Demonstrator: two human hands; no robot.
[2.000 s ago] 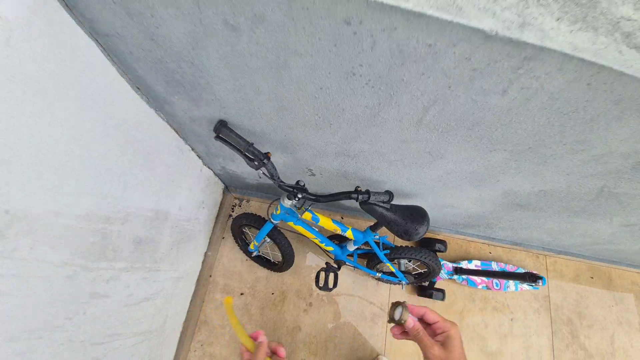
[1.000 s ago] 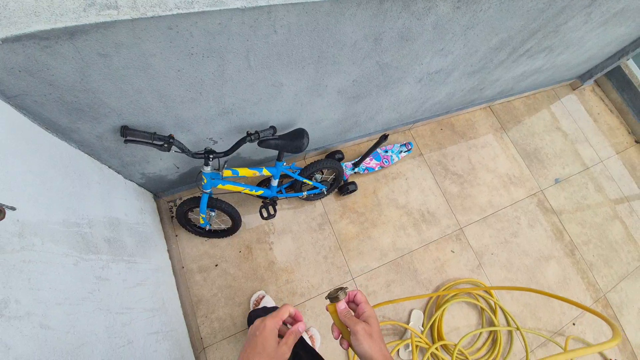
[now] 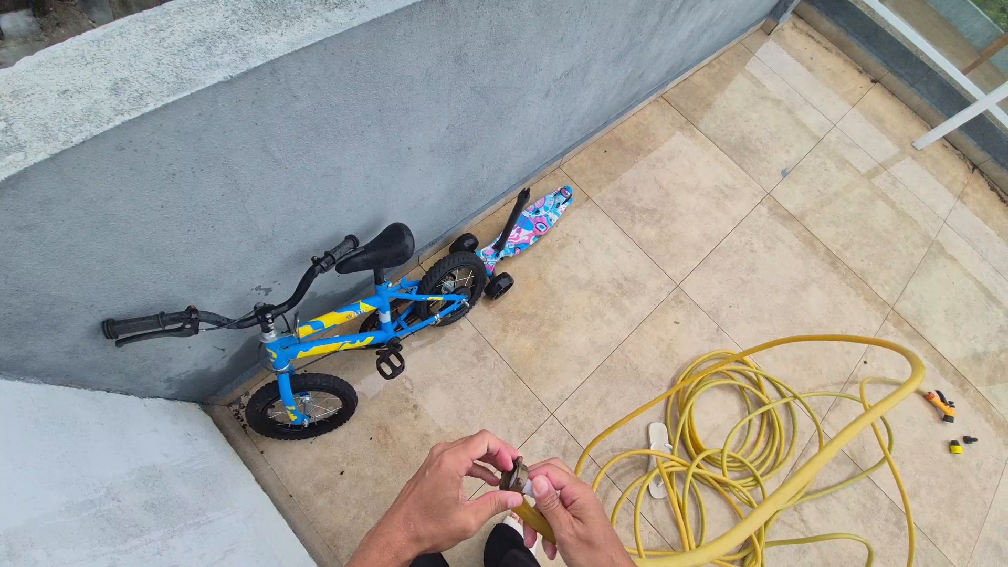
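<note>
My left hand (image 3: 453,500) pinches a round, dark metal hose fitting (image 3: 515,477) between thumb and fingers. Close against it on the right, my right hand (image 3: 571,512) grips the end of a yellow garden hose (image 3: 535,521); a whitish piece shows between its thumb and the fitting. Fitting and hose end meet or nearly meet; whether they are joined cannot be told. From my right hand the hose loops out to the right, into a tangled coil (image 3: 709,425) on the floor tiles.
A blue and yellow child's bicycle (image 3: 339,335) leans by the grey wall (image 3: 315,157). Behind it lies a patterned kick scooter (image 3: 535,224). A white flip-flop (image 3: 660,453) lies by the coil. An orange spray nozzle (image 3: 941,405) and a small yellow-black connector (image 3: 956,446) are at the right.
My left hand has moved to the fitting and now holds it; one second ago its fingers were beside it. The view has shifted to the right since two seconds ago.
</note>
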